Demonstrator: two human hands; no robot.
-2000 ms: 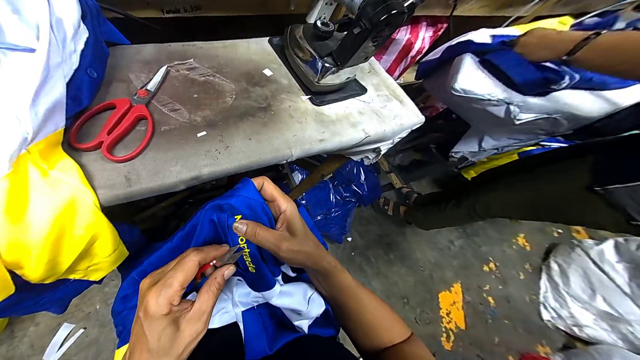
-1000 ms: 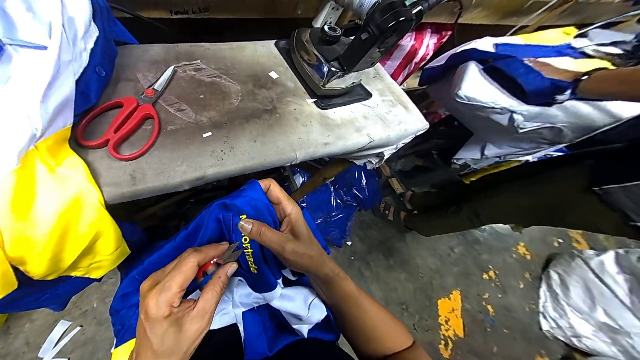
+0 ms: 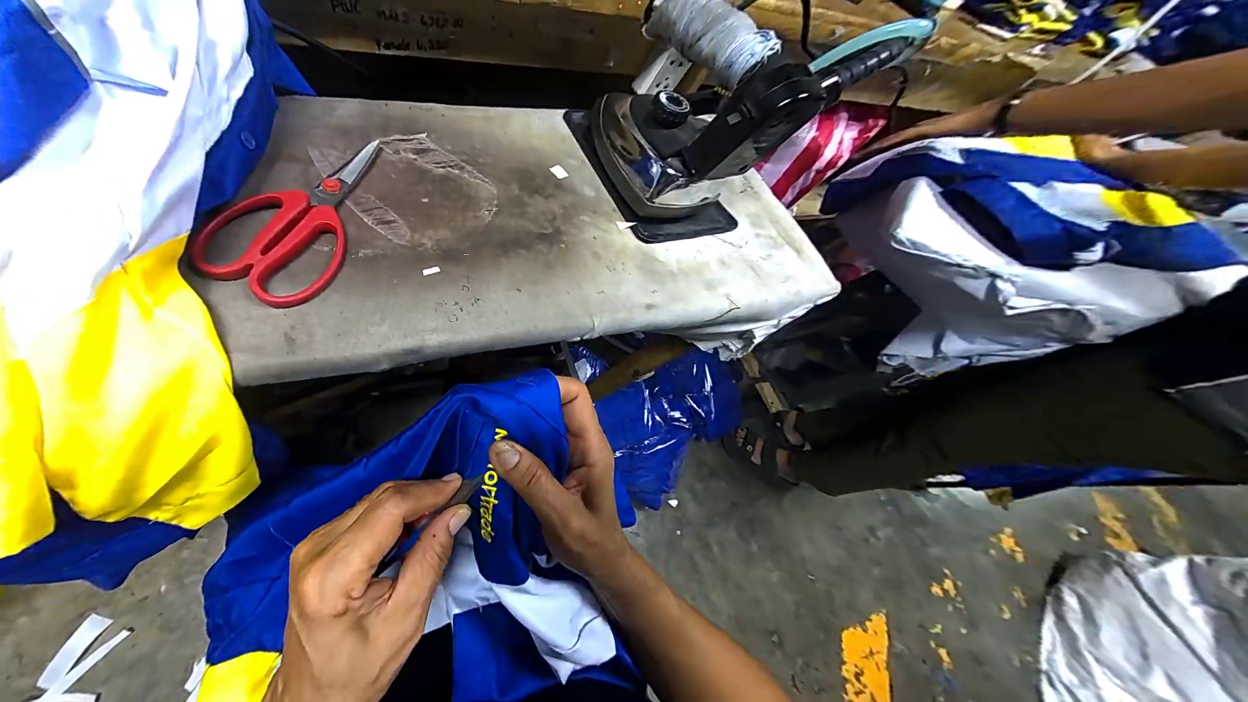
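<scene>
A blue garment with white and yellow panels (image 3: 390, 444) lies over my lap, with yellow embroidered lettering on its blue part. My right hand (image 3: 570, 478) grips the cloth, thumb on top beside the lettering and fingers behind it. Between the thumb and forefinger of my left hand (image 3: 375, 575) is a small pointed metal tool (image 3: 470, 489), probably thread snips, its tip at the lettering; the fingers hide most of it. Red-handled scissors (image 3: 283, 234) lie slightly apart on the padded ironing board (image 3: 526, 283) above my hands.
An electric iron (image 3: 653, 156) rests on a dark pad at the board's right end, near a cone of grey thread (image 3: 712, 39). Blue, white and yellow garments (image 3: 127, 322) hang at left. At right, another person handles similar garments (image 3: 1014, 244). A silvery sheet (image 3: 1150, 624) lies lower right.
The other person's hands at right have shifted on the garments, and both forearms now show. My own hands stay nearly in place at the lettering.
</scene>
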